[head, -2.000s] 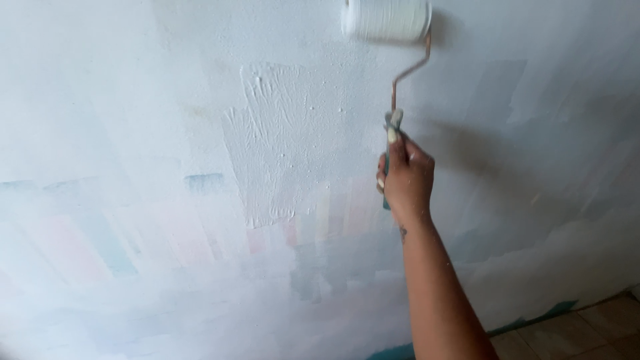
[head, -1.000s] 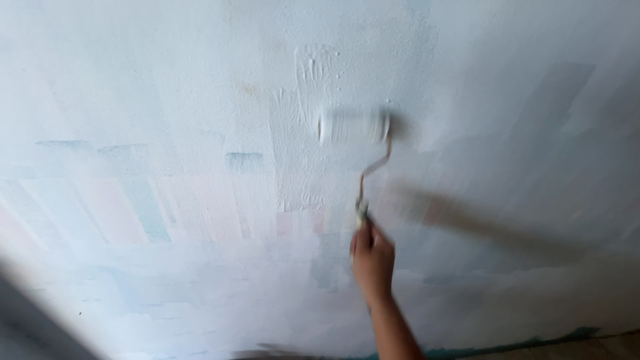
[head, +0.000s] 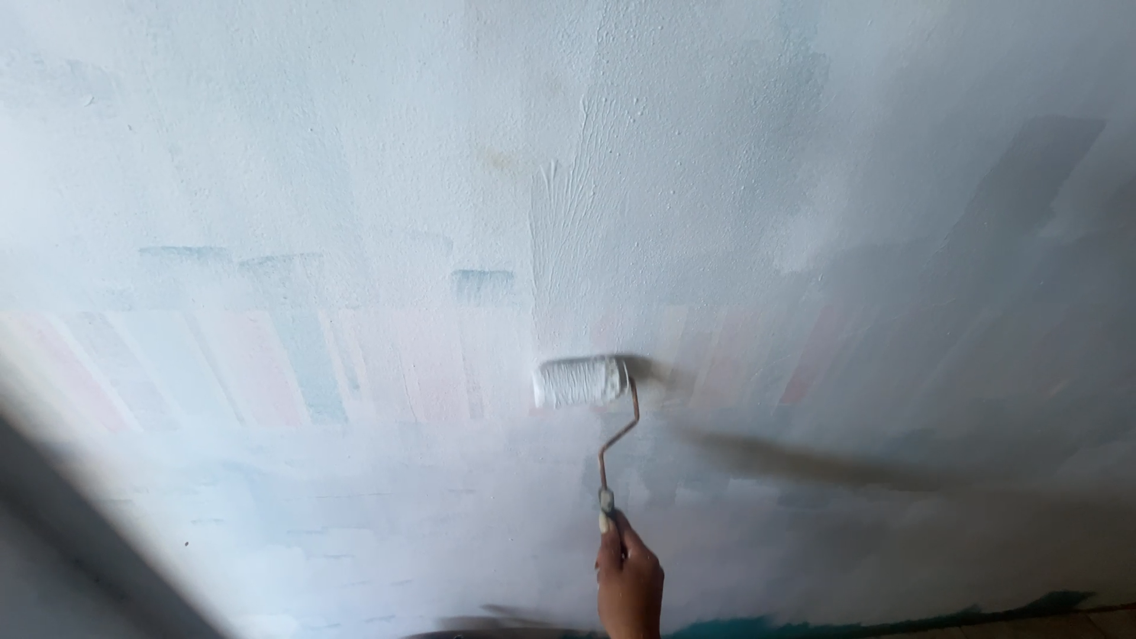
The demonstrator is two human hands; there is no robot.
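My right hand [head: 630, 577] grips the handle of a paint roller [head: 581, 382] at the lower middle of the view. The roller's sleeve is coated in white paint and lies against the painted wall [head: 399, 195], over a band of faded pink and blue stripes. A bent wire frame [head: 619, 435] joins the sleeve to the handle. Above the sleeve, fresh white paint with raised ridges [head: 568, 213] runs up the wall. My left hand is out of the frame.
A dark, blurred diagonal edge [head: 71, 532] crosses the lower left corner. Teal paint [head: 763, 627] shows along the wall's foot, beside a strip of floor [head: 1100, 625] at the lower right. Shadows fall across the wall's right side.
My right hand has brought the roller down the wall, from above the ridged paint to the striped band. The dark diagonal edge at the lower left has come into view.
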